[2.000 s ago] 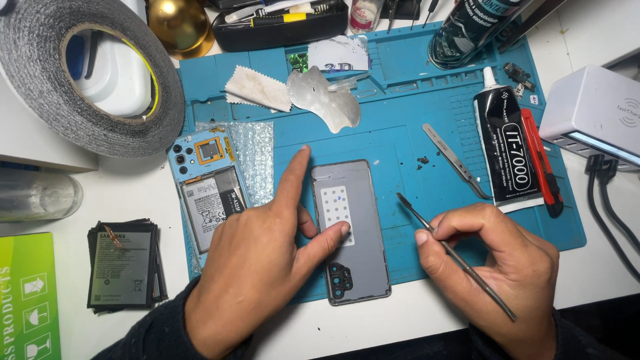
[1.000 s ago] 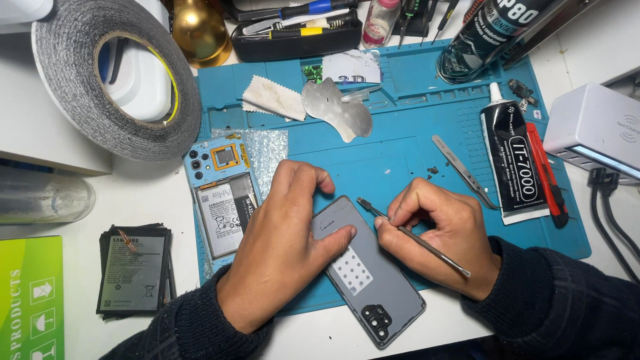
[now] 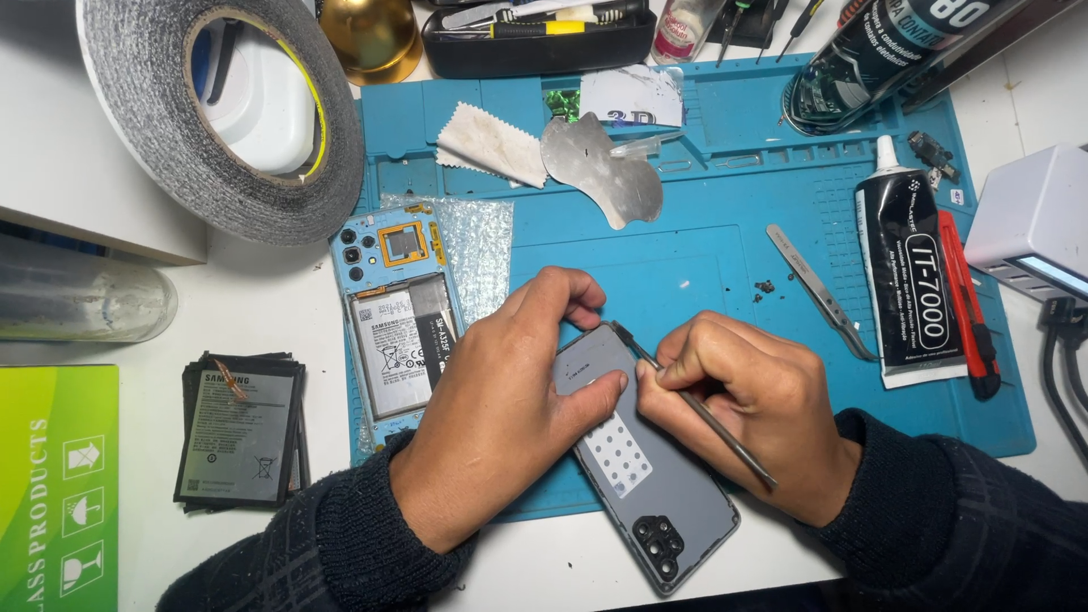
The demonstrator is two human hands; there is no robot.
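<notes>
A grey phone back cover [image 3: 680,476], inner side up, lies tilted across the front edge of a blue silicone work mat [image 3: 646,263]. My left hand [image 3: 510,399] grips the cover's upper left part, its thumb pressing on the inner face above a white dotted pad [image 3: 620,455]. In my right hand [image 3: 748,399] is a thin metal scraping tool [image 3: 722,433], held like a pen, its flat tip at the cover's top right edge. Left of my left hand, an opened blue phone [image 3: 395,331] with its battery showing rests partly on bubble wrap [image 3: 489,255].
Curved tweezers [image 3: 816,289], a glue tube [image 3: 909,272] and a red cutter [image 3: 969,314] lie at the right, near dark crumbs [image 3: 765,289]. A tape roll [image 3: 331,170] and stacked batteries [image 3: 238,429] are at the left. A spray can [image 3: 850,76] stands behind.
The back cover has turned from nearly upright in view to slanting. My left fingers have curled in around its top, and my right hand has brought the tool's tip to its edge.
</notes>
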